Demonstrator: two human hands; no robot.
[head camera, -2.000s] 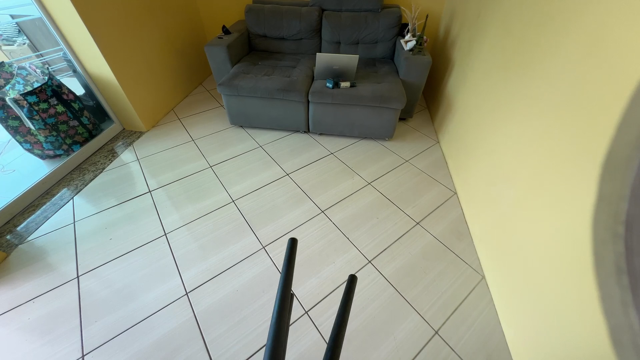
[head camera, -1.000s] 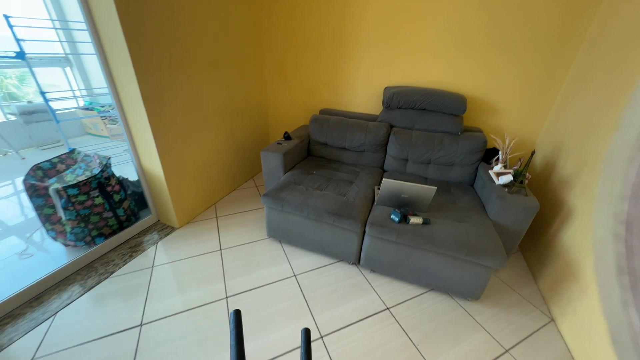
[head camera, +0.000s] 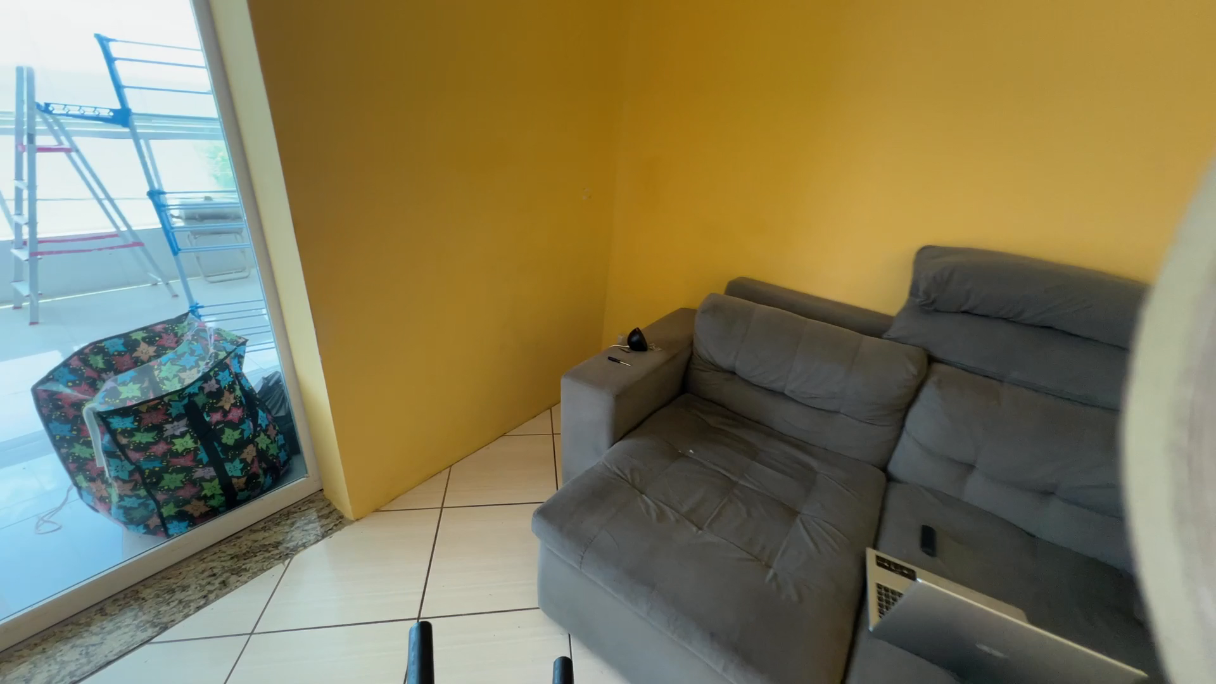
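Note:
Neither of my hands is in view. Two black rod-like ends (head camera: 419, 654) poke up from the bottom edge; what they belong to is hidden. A grey upholstered sofa (head camera: 731, 513) fills the lower right. On its right seat lies a partly open silver laptop (head camera: 997, 632), with a small black remote-like object (head camera: 928, 541) behind it. The left armrest bears a small dark rounded object (head camera: 637, 339) and a thin pen-like item (head camera: 618, 361).
A glass door (head camera: 214, 285) stands at the left over a granite sill (head camera: 237, 560). Beyond it are a patterned bag (head camera: 180, 446), a stepladder (head camera: 28, 190) and a blue drying rack (head camera: 152, 161). Yellow walls (head camera: 456, 209) meet behind the sofa. A pale blurred shape (head camera: 1173, 427) covers the right edge.
The view has come much closer to the sofa and turned left. The black rods show less at the bottom edge than before. The plant on the right armrest is out of view.

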